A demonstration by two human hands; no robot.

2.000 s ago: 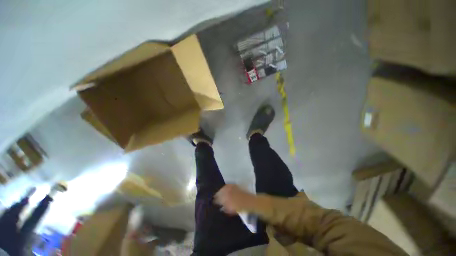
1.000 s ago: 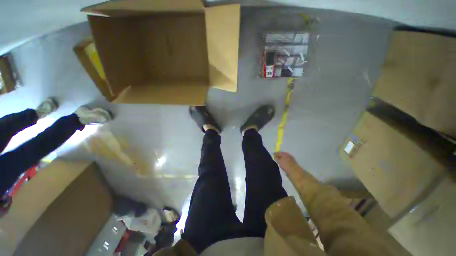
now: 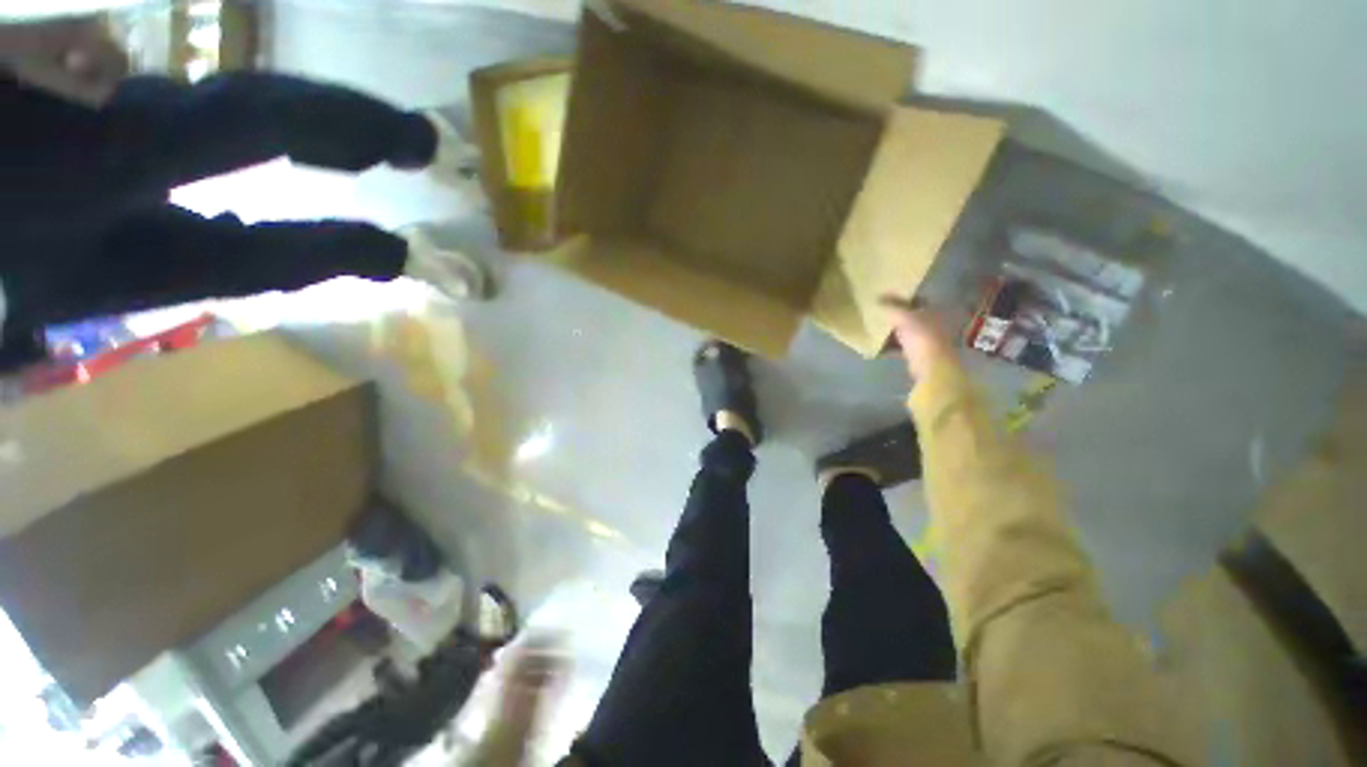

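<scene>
A large open cardboard carton point(image 3: 735, 173) stands on the floor in front of me, its inside bare brown. My right hand point(image 3: 918, 337) is over the edge of its right flap; whether it touches the flap or holds anything I cannot tell. A blister tray pack point(image 3: 1057, 307) with dark, silvery and red parts lies flat on the floor to the right of the carton. My left hand point(image 3: 525, 689) is a blur at the bottom, left of my legs, and its fingers cannot be made out.
A smaller box with yellow inside point(image 3: 528, 150) adjoins the carton's left side. A person in dark trousers point(image 3: 285, 128) stands at the left. A big closed carton point(image 3: 195, 480) and a grey drawer unit point(image 3: 285, 622) are at the lower left. Brown cartons point(image 3: 1274, 644) are at the lower right.
The view has turned, so the carton and tray pack appear further right. My right hand has moved forward to the carton's flap. My left hand has come into view. The other person appears nearer.
</scene>
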